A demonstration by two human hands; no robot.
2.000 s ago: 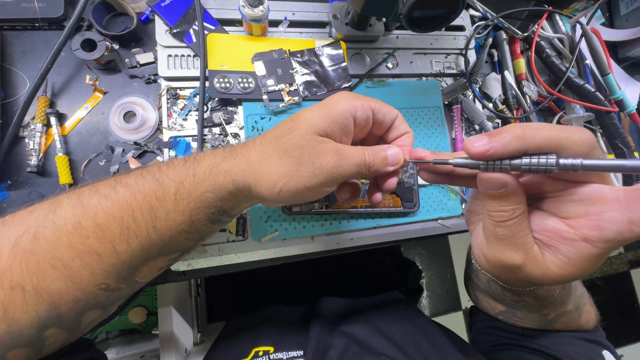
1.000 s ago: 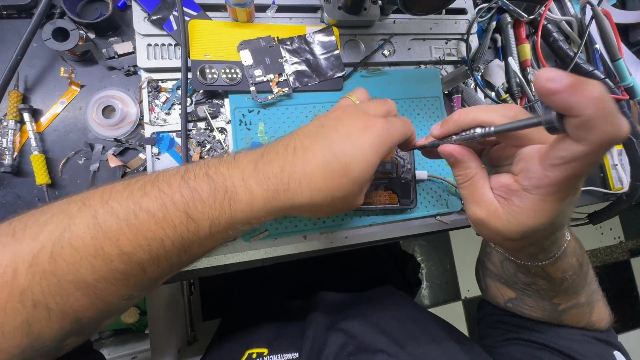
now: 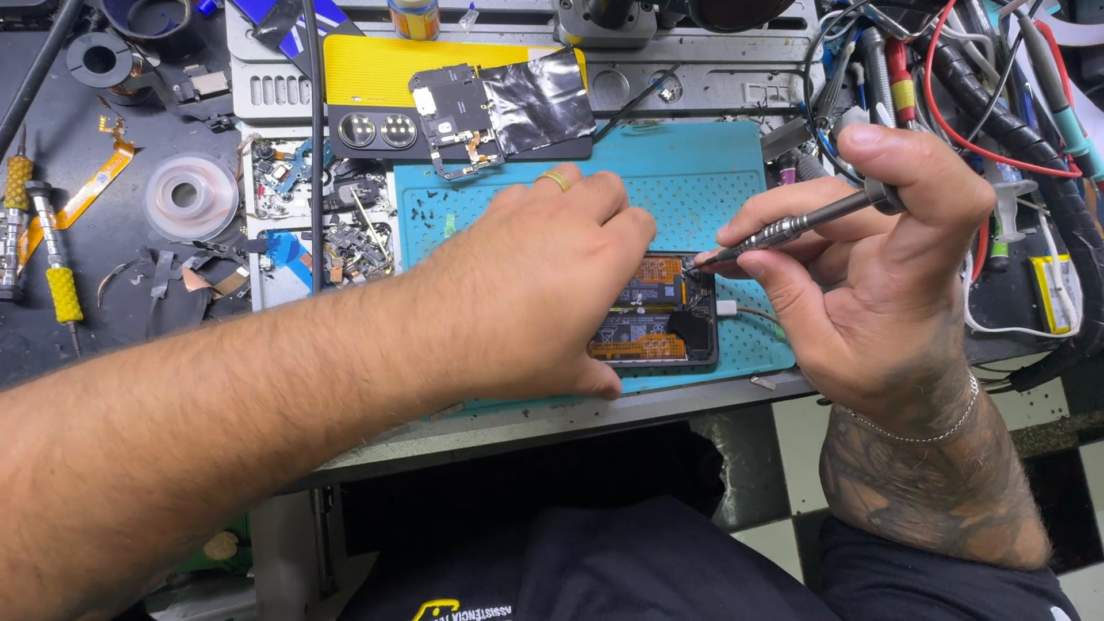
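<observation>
My right hand [image 3: 862, 250] grips a grey metal precision screwdriver [image 3: 798, 226], its tip at the upper right corner of an opened smartphone [image 3: 709, 345]. Inside the phone show a black battery and orange flex cables [image 3: 638, 348]. My left hand [image 3: 561, 276] lies over the phone's left part, thumb at its lower edge, and hides much of it; whether its fingers press or grip the phone is not visible. A white cable plug [image 3: 727, 308] meets the phone's right side. The phone rests on a teal silicone mat [image 3: 690, 190].
Behind the hands lies a yellow and black phone back cover [image 3: 448, 52] with a black inner cover [image 3: 457, 112]. Small parts [image 3: 354, 233] and a clear spool [image 3: 191, 197] are at left. Tools and cables [image 3: 940, 78] crowd the right. A black cable [image 3: 316, 172] crosses the bench.
The screwdriver, roughly level two seconds ago with its tip at my left fingers, now slants down to the phone's corner. My left hand has moved from the tip onto the phone.
</observation>
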